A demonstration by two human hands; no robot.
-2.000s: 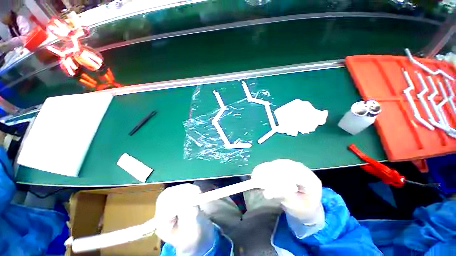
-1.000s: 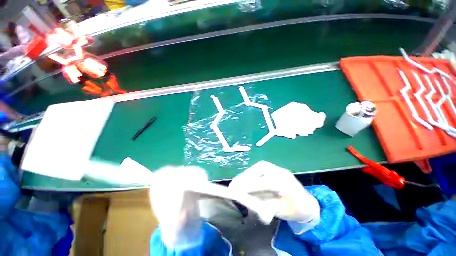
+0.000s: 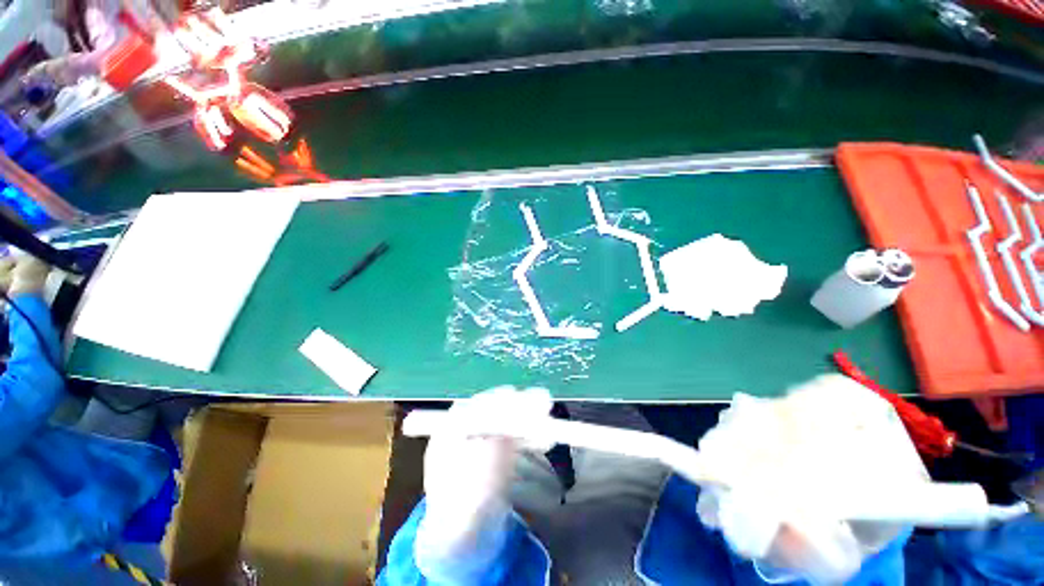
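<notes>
A bent white strip [image 3: 618, 440] is held over my lap, below the bench's front edge. My gloved left hand [image 3: 487, 441] is closed on it near its left end. My gloved right hand [image 3: 813, 475] is closed around it farther right, with crumpled white material, glove or wipe, at the fingers. The strip's right end sticks out past the right hand. Two more bent white strips [image 3: 530, 275] lie on clear wrinkled film [image 3: 487, 309] on the green bench. A white crumpled wipe [image 3: 724, 276] lies beside them.
Orange-red tray [image 3: 939, 332] with strips and a whitish two-topped container [image 3: 853, 295] are at right, a red tool [image 3: 904, 414] below. White board [image 3: 183, 280], dark stick [image 3: 360, 266] and white card [image 3: 338, 361] are left. Open carton [image 3: 315, 492] is below. A person's blue sleeve [image 3: 86, 481] is at far left.
The held strip has shifted right and now extends past my right hand instead of my left. My right hand has moved right. The camera view has shifted slightly.
</notes>
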